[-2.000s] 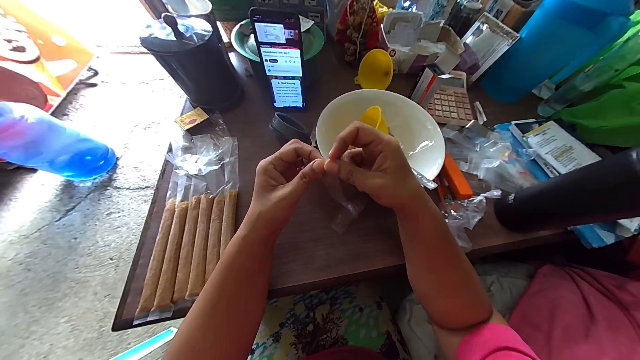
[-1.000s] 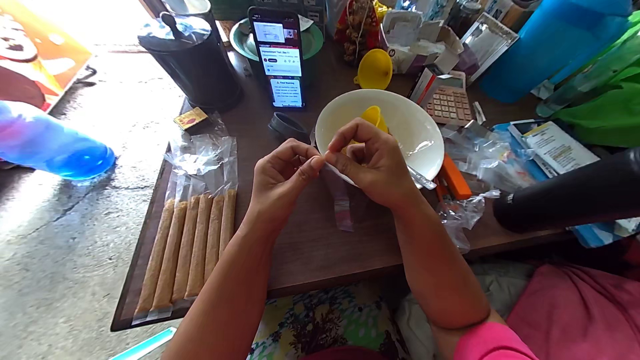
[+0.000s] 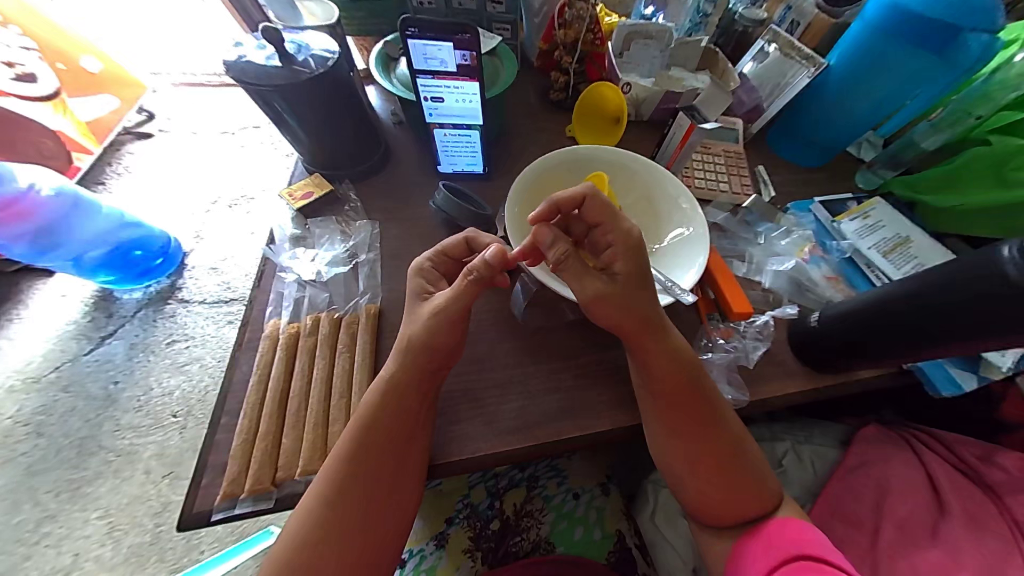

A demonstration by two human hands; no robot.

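Note:
My left hand [image 3: 460, 284] and my right hand [image 3: 596, 256] meet at the fingertips above the dark table, in front of a white bowl [image 3: 680, 212]. Both pinch a thin clear plastic bag [image 3: 524, 296], mostly hidden behind the fingers. Inside the bowl are a yellow funnel [image 3: 600, 186], partly covered by my right hand, and a metal spoon [image 3: 674, 286] whose handle rests over the rim. Left of my left hand lie several long, narrow plastic bags filled with brown powder [image 3: 308, 392], side by side with their loose tops pointing away from me.
A phone [image 3: 446, 96] stands upright before a green bowl. Nearby are a black canister [image 3: 308, 104], a dark ring-shaped lid [image 3: 462, 205], another yellow funnel [image 3: 600, 114] and a calculator [image 3: 718, 164]. To the right are orange-handled scissors [image 3: 726, 286], crumpled plastic [image 3: 740, 352] and a black bottle [image 3: 912, 308].
My right hand has shifted slightly and its fingers are more raised. The thin bag, hanging below my hands a second ago, now shows beneath the fingertips, nearer the bowl.

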